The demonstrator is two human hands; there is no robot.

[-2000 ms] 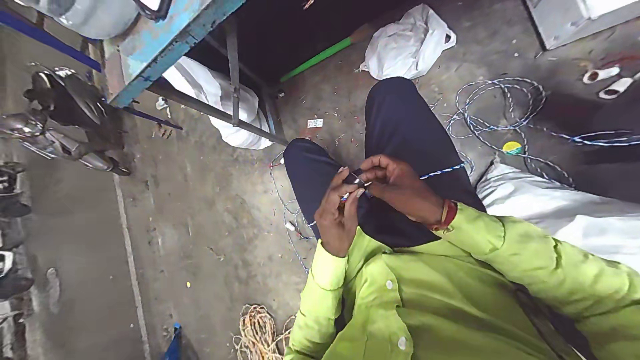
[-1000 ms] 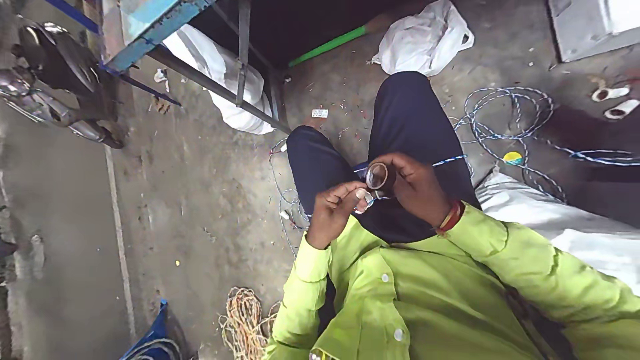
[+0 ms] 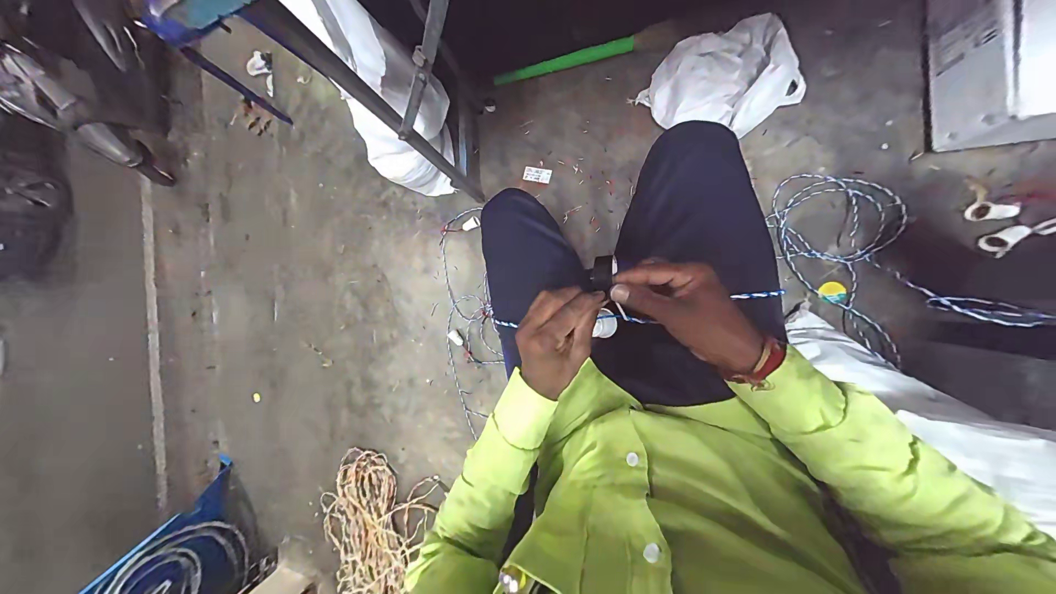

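Both my hands work close together above my lap. Between the fingertips of my right hand [image 3: 697, 313] is a roll of black tape [image 3: 603, 272], seen nearly edge-on. My left hand [image 3: 561, 334] pinches at the join beside the roll; what exactly lies between its fingers is partly hidden. A twisted blue and white wire [image 3: 757, 294] runs across my thighs and passes under both hands. Just below the fingertips is a small round white part [image 3: 605, 323], close to the wire.
Coiled blue and white wire [image 3: 841, 256] lies on the floor at the right, near white fittings [image 3: 1002, 239]. A white plastic bag [image 3: 726, 74] is beyond my knees. A metal-framed table [image 3: 363, 91] stands at upper left. A bundle of pale wire [image 3: 367, 520] lies at bottom.
The tape roll, seen open-faced in my right hand one second ago, is now turned nearly edge-on. My hands have come closer together.
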